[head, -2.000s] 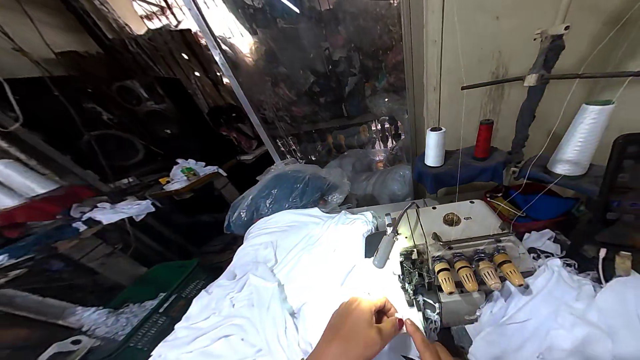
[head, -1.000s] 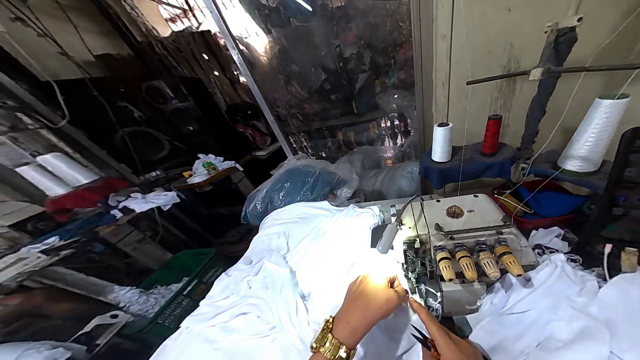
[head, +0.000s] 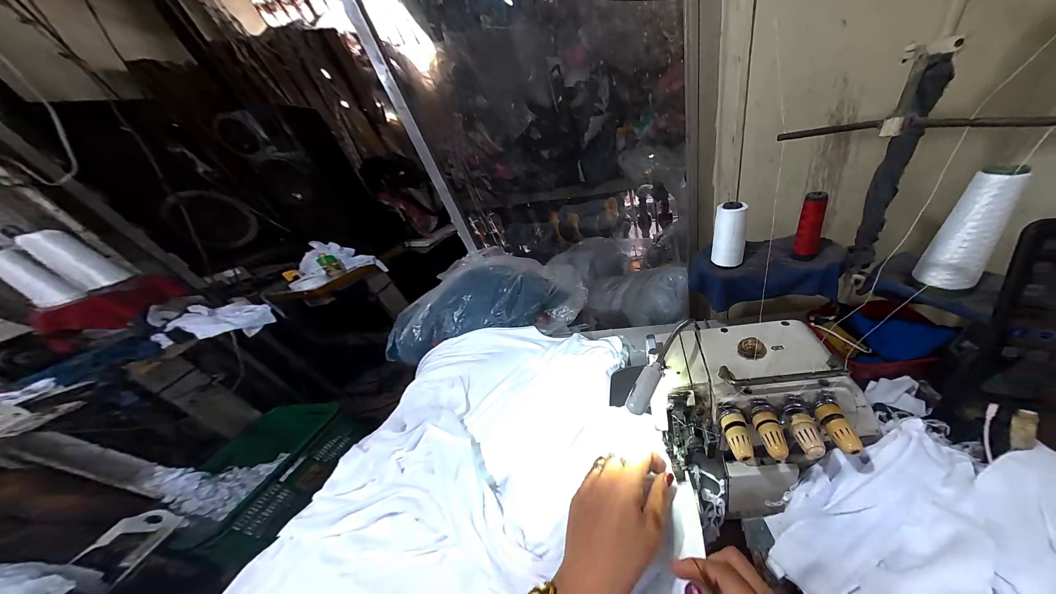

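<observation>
An overlock sewing machine (head: 763,355) with several tension knobs stands at the centre right, its small lamp (head: 645,388) lighting the needle area. White fabric (head: 462,445) spreads over the machine's left side and runs up to the presser area. My left hand (head: 619,520) lies on this fabric just in front of the needle area, fingers bent and pressing on or pinching the cloth; the glare hides the exact hold. At the bottom edge my right hand (head: 722,573), partly cut off, has its fingers at the fabric's near right edge.
More white cloth (head: 916,503) is heaped right of the machine. Behind stand a white thread cone (head: 728,235), a red cone (head: 810,227) and a large white cone (head: 973,231). Plastic-wrapped bundles (head: 495,297) lie behind the fabric. A green crate (head: 280,487) with white scraps is at the left.
Black-handled snips seen at my right hand one second ago no longer show. My right hand has moved lower, toward the bottom edge. My left hand has moved down from the needle area.
</observation>
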